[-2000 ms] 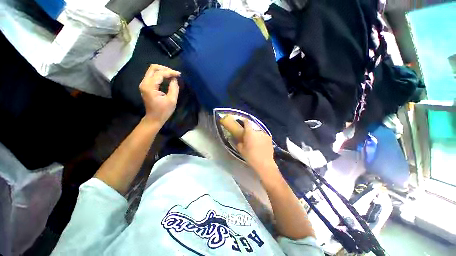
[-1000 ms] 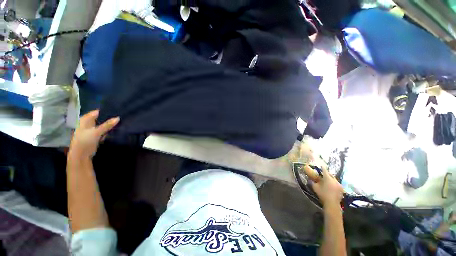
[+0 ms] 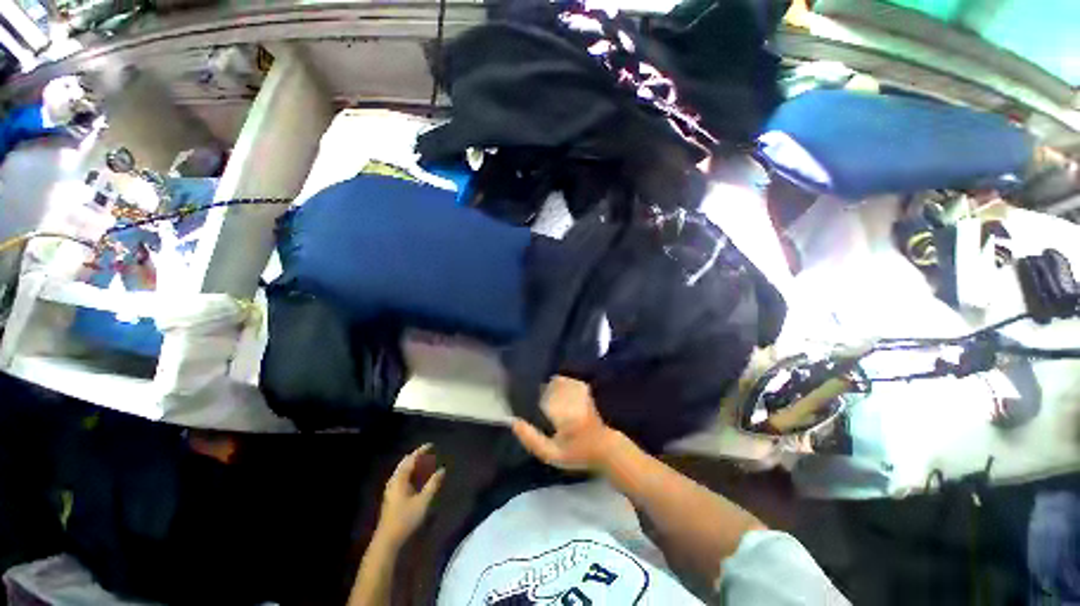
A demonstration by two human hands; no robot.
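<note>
The black garment lies bunched over the right part of the blue pad, whose left part is bare. My right hand is at the garment's near edge, thumb apart from the fingers; whether it grips the cloth is unclear. My left hand is low in front of my body, slightly blurred, empty, with fingers curled and apart. The steam iron stands parked on the table to the right, touched by neither hand.
A second blue pad lies at the back right. A heap of black cloth is behind the pad. Black cords run right from the iron. A compartment with a blue tray is at the left. Dark cloth hangs at the pad's left end.
The iron has left my right hand and is parked. The garment has shifted right and bunched, baring the pad. My left hand has moved off the cloth; my right hand has moved left to it.
</note>
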